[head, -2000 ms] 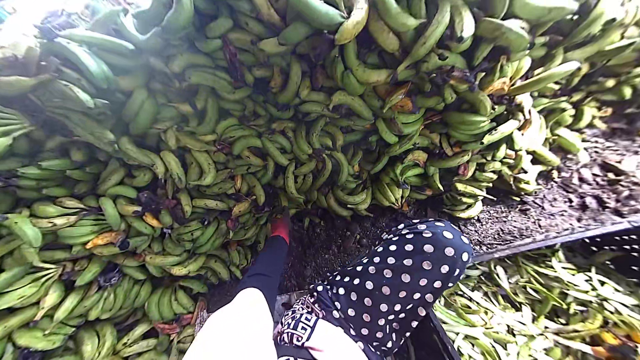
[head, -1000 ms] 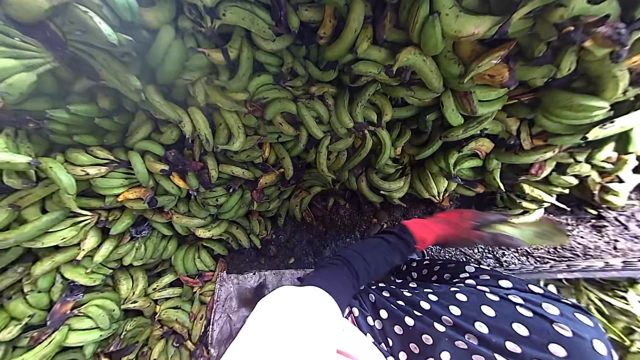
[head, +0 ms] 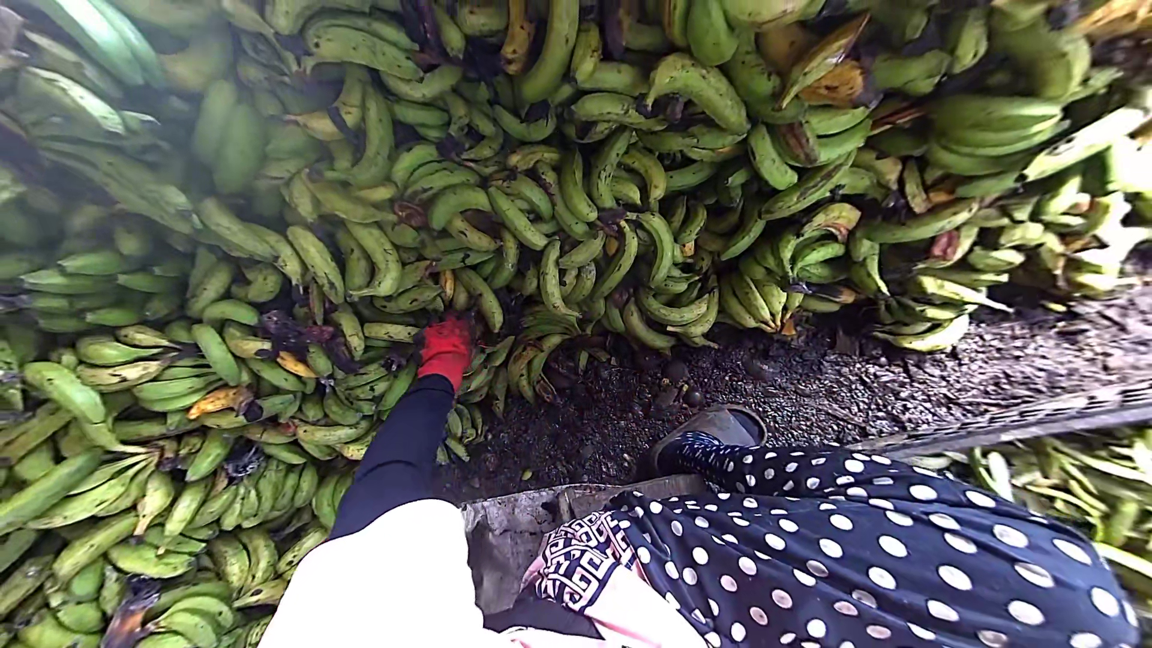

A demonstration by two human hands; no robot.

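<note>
My left hand (head: pixel 445 349), in a red glove below a dark sleeve, reaches into the pile of green plantains or bananas (head: pixel 387 261) near the middle of the view. It touches the fruit beside a small cluster; its fingertips are hidden among the fruit, so I cannot tell whether it grips any. My right hand is out of view. Most of the fruit is green, with some yellow and brown pieces and dark stems.
Dark, littered ground (head: pixel 576 441) lies below the pile, with my shoe (head: pixel 720 432) on it. A grey edge (head: pixel 1035 414) runs at the right, with more green fruit or peels (head: pixel 1071 486) beyond. My polka-dot garment (head: pixel 846 549) covers the lower right.
My red-gloved hand has moved left from above the ground, where it held a blurred green object, to the pile. That object is no longer visible in the hand.
</note>
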